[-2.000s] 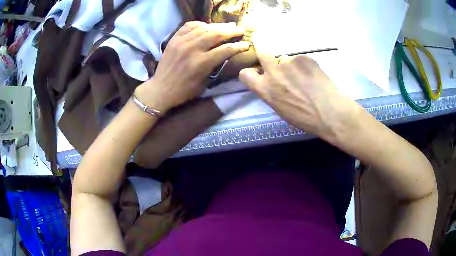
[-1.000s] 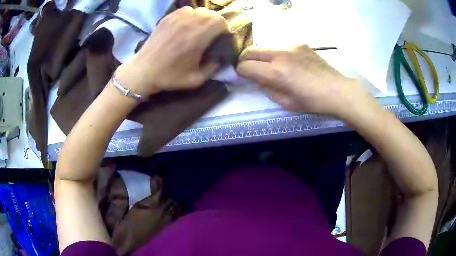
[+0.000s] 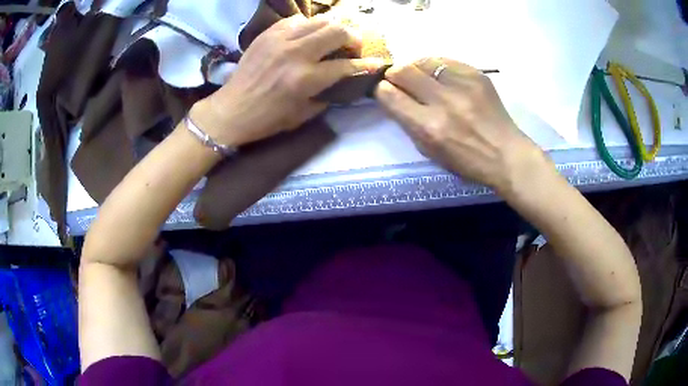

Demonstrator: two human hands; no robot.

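Observation:
Brown fabric with white lining [image 3: 264, 170] lies in folds over the left of the machine table. My left hand [image 3: 290, 79] grips a small dark brown part of it [image 3: 353, 89] at the table's middle, just below the bright lamp glow. My right hand [image 3: 453, 113], with a ring, pinches the right end of this part between thumb and fingers. The part is folded between the hands. The needle and presser foot are not clearly visible.
Green scissor handle [image 3: 615, 124] and yellow handle [image 3: 637, 109] lie at the right. A white sheet [image 3: 535, 68] lies behind my right hand. A scale tape [image 3: 362, 197] runs along the front edge. Brown panels [image 3: 554, 301] hang below right. A blue bag [image 3: 38, 320] is lower left.
My left hand first drew back left with the fabric, then came back toward my right hand. My right hand now pinches the small part's end, where earlier it lay flatter near the lamp.

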